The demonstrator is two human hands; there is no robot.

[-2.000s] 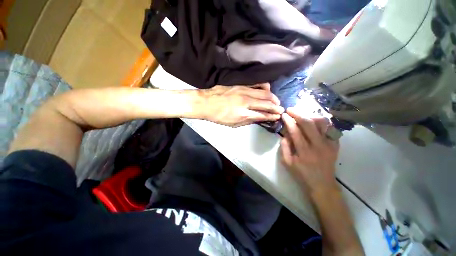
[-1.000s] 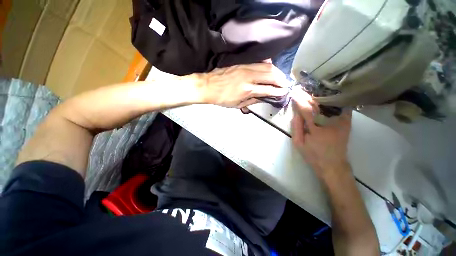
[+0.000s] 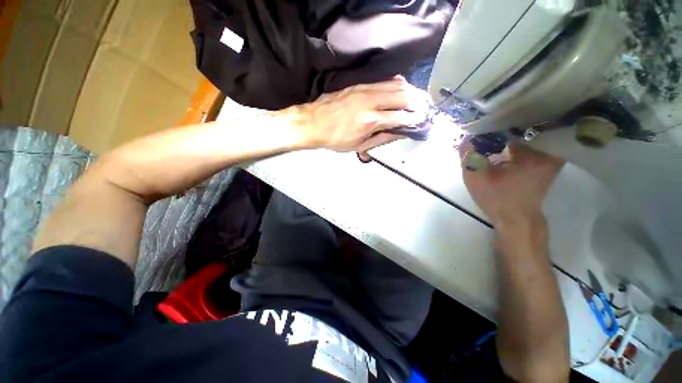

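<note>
The dark brown garment (image 3: 277,63) lies bunched on the table's far side, with a small white label (image 3: 232,40). My left hand (image 3: 363,116) lies on the garment's near edge, its fingertips at the bright needle area. The sewing machine (image 3: 516,67) stands over the upper right; its lamp glare hides the needle and presser foot. My right hand (image 3: 510,179) is under the machine head's right side, partly covered by it, its fingers largely hidden, so I cannot tell whether it holds anything.
Blue-handled scissors (image 3: 600,310) lie at the table's right beside a small tray of bits (image 3: 627,351). A red container (image 3: 196,295) is beside my lap. Cardboard (image 3: 138,75) with orange tape is at the upper left. The white table edge (image 3: 359,232) runs diagonally.
My right hand has moved right, away from my left fingertips and further behind the machine head. My left hand and the garment have shifted slightly up and left in view since the first frame.
</note>
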